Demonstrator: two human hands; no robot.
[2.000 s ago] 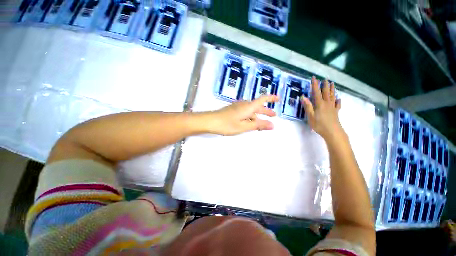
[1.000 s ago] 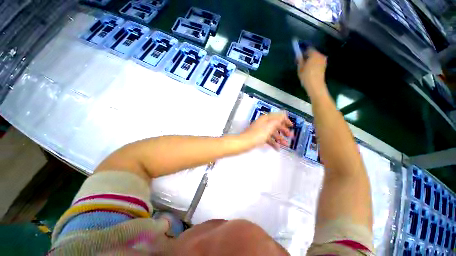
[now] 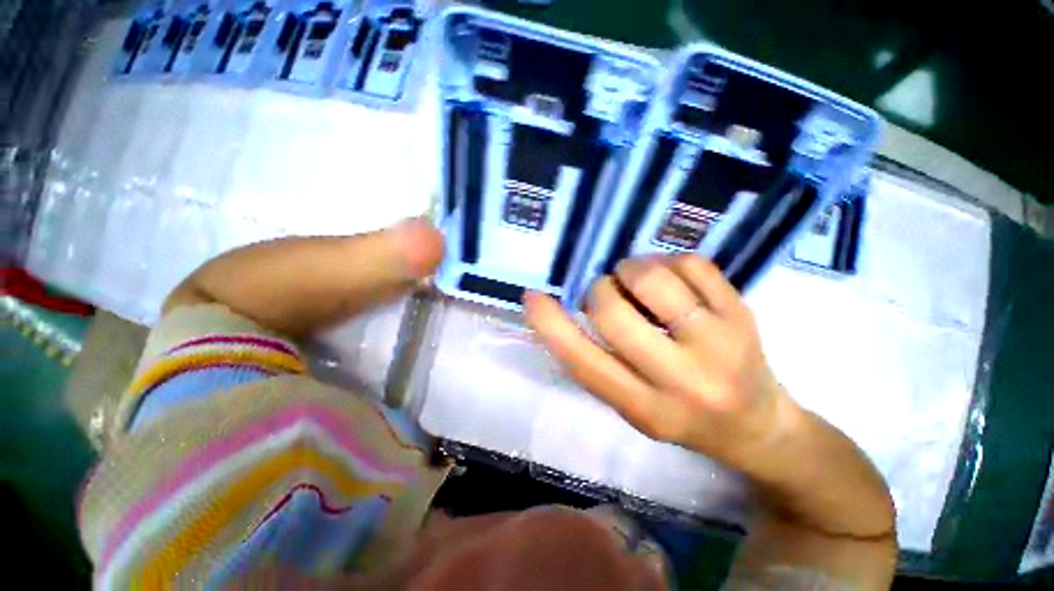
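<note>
Two light-blue phone housings are held up close to the camera, side by side. The left housing (image 3: 534, 208) stands nearly upright and the right housing (image 3: 705, 191) tilts to the right. Each has black strips, a black upper area and a small dotted plate. My right hand (image 3: 682, 346) grips both at their lower ends. My left hand (image 3: 410, 248) is blurred at the left housing's lower left edge; its fingers are mostly hidden, so its hold cannot be told. Behind them, another housing (image 3: 830, 231) lies on the white liner sheet (image 3: 878, 335).
A row of several housings (image 3: 306, 44) lies along the far edge of the left white sheet (image 3: 150, 208). A seam between trays (image 3: 410, 346) runs below my left hand. The dark green bench (image 3: 982, 81) is beyond. A red item (image 3: 44, 291) is at the far left.
My right hand has come back from the green bench and now holds two housings up close to the camera. My left hand has moved from the row on the sheet to the left housing's edge.
</note>
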